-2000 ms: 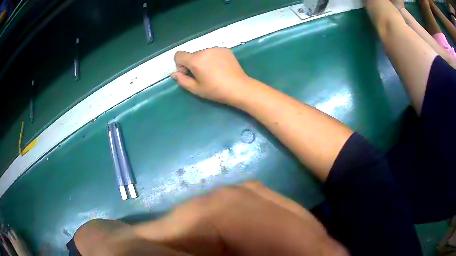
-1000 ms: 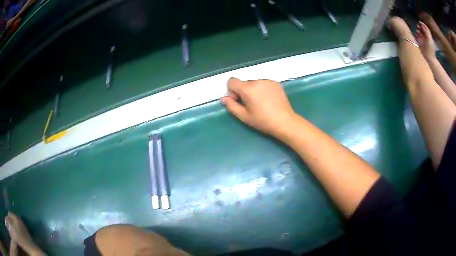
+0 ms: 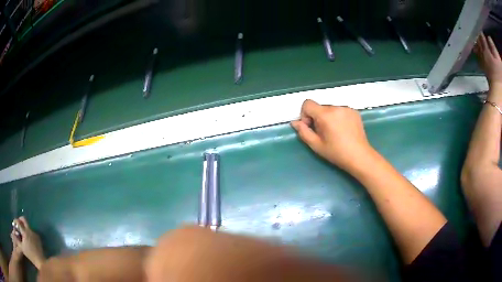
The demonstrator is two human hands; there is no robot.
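Note:
Two slim grey-purple tubes [image 3: 210, 190] lie side by side on the green worktable [image 3: 137, 193]. Their near ends are covered by blurred skin at the bottom edge. This skin seems to be my left hand or forearm [image 3: 203, 256], very close to the camera and cut off; its fingers cannot be made out. My right hand [image 3: 330, 129] rests at the white edge rail [image 3: 220, 122], right of the tubes and apart from them. Its fingers are curled, with thumb and forefinger near each other. No object shows in it, but its palm is hidden.
Several spaced-out single tubes [image 3: 239, 59] lie on the dark green conveyor belt [image 3: 192, 82]. A yellow bent strip [image 3: 88, 141] is on the rail at the left. A grey post [image 3: 454, 47] stands on the rail at the right. Other people's hands [image 3: 27, 242] and arm [image 3: 487, 160] show at both sides.
The view has shifted, so the tube pair, rail and my right hand appear further right. The blurred skin now covers the pair's white ends, which were visible before. More belt tubes show.

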